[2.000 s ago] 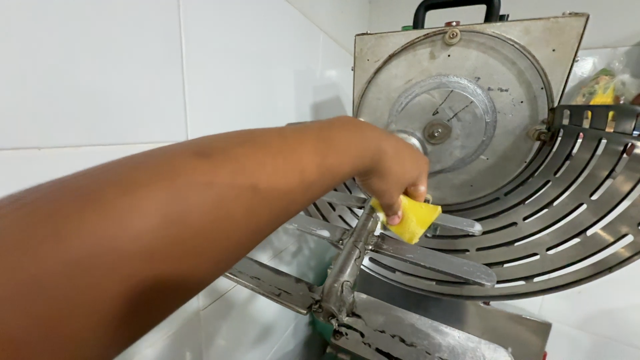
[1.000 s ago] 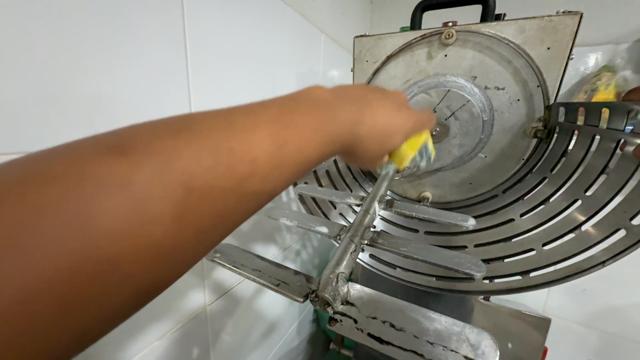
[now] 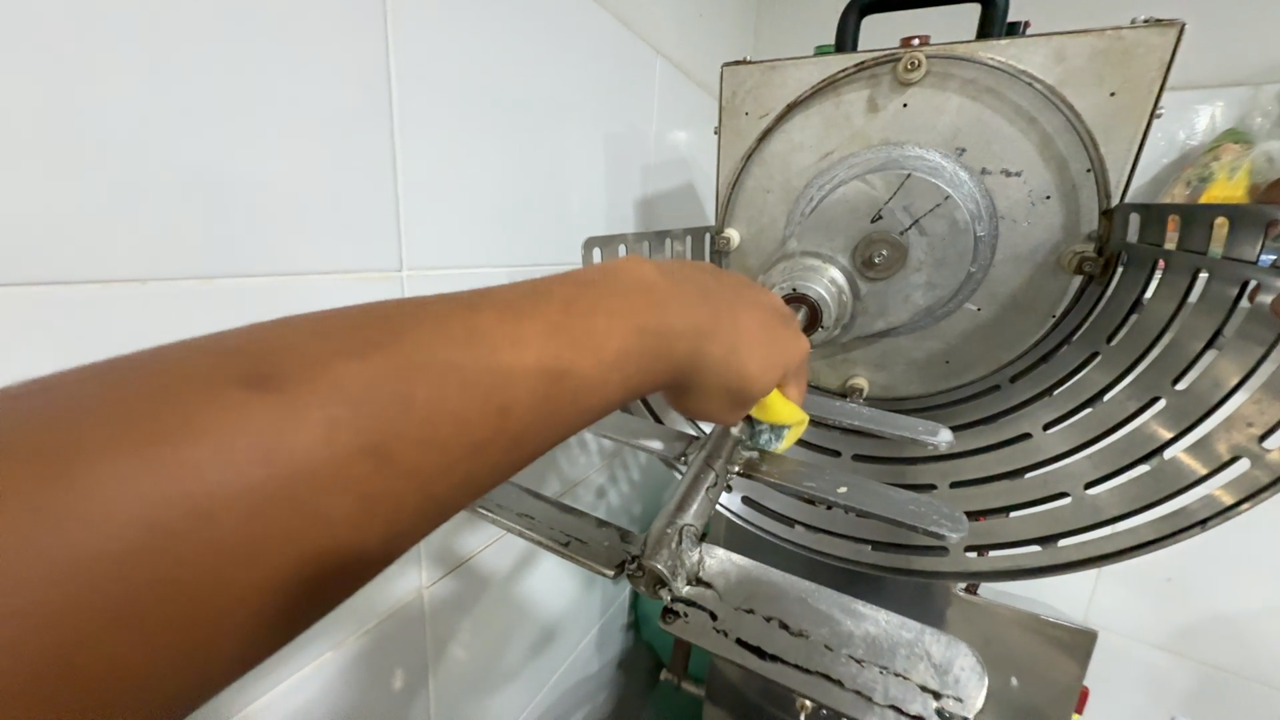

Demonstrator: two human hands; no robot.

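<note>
My left hand (image 3: 735, 345) reaches in from the left and is closed on a yellow sponge (image 3: 780, 418) with a dark, wet-looking side. It holds the sponge against the metal shaft (image 3: 700, 500), near the base of a paddle blade (image 3: 860, 495). Behind the hand are a round hub (image 3: 808, 298) and a scuffed metal disc plate (image 3: 960, 250). A wide blade (image 3: 830, 625) with dark, jagged marks sits at the near end of the shaft. Brownish shapes at the right edge, by the slotted metal guard (image 3: 1130, 440), may be fingers of my right hand; they are too cut off to tell.
White wall tiles (image 3: 200, 150) stand close on the left. The square metal housing (image 3: 1140, 80) has a black handle (image 3: 920, 8) on top. A plastic bag (image 3: 1220, 175) is behind the guard at right. Below the blades are a metal box (image 3: 1040, 640) and a green object (image 3: 655, 640).
My left hand, with the sponge, went up along the shaft toward the disc plate, then came back down toward the blades. The shaft and blades look unmoved.
</note>
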